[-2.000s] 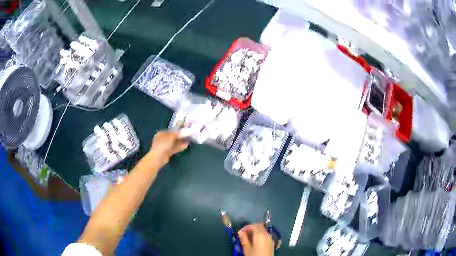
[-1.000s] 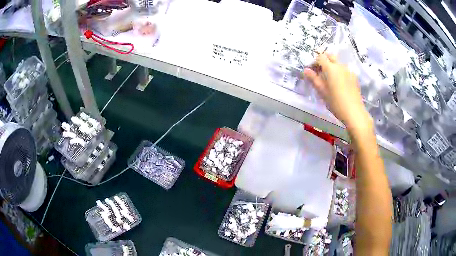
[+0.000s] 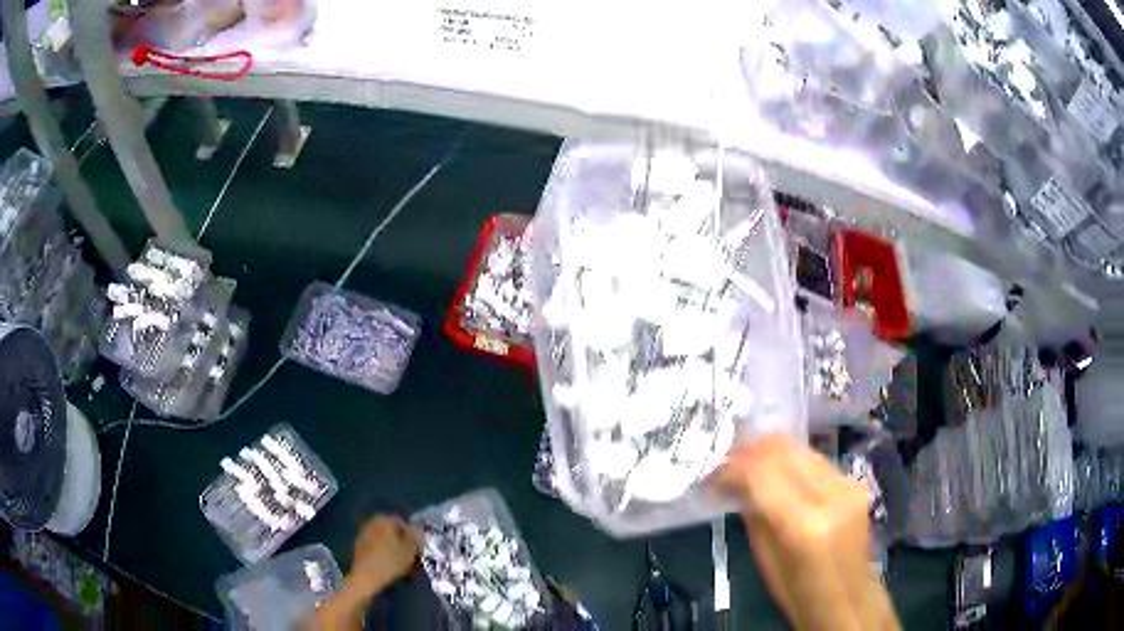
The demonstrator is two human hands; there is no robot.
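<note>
My right hand (image 3: 801, 518) grips the lower right edge of a large clear tub (image 3: 659, 333) full of small white-wrapped pieces. The tub is raised in front of the white shelf and over the bench. My left hand (image 3: 385, 551) is at the left edge of a smaller clear tub (image 3: 478, 561) of similar pieces on the dark green mat; whether its fingers grip the rim is unclear. The snips (image 3: 659, 598) lie near the bottom edge, partly cut off. The raised tub hides part of a red tub (image 3: 491, 290) and the bench behind it.
The white shelf (image 3: 395, 93) crosses the top, with bagged parts at right. A clear tub of pins (image 3: 351, 335), a tub of banded rows (image 3: 269, 493) and stacked tubs (image 3: 173, 333) stand left, beside a round fan (image 3: 31, 425). A narrow strip (image 3: 721, 567) lies at lower centre.
My right hand has brought the large tub off the shelf and down over the bench. My left hand has come into view beside the smaller tub. The view has shifted.
</note>
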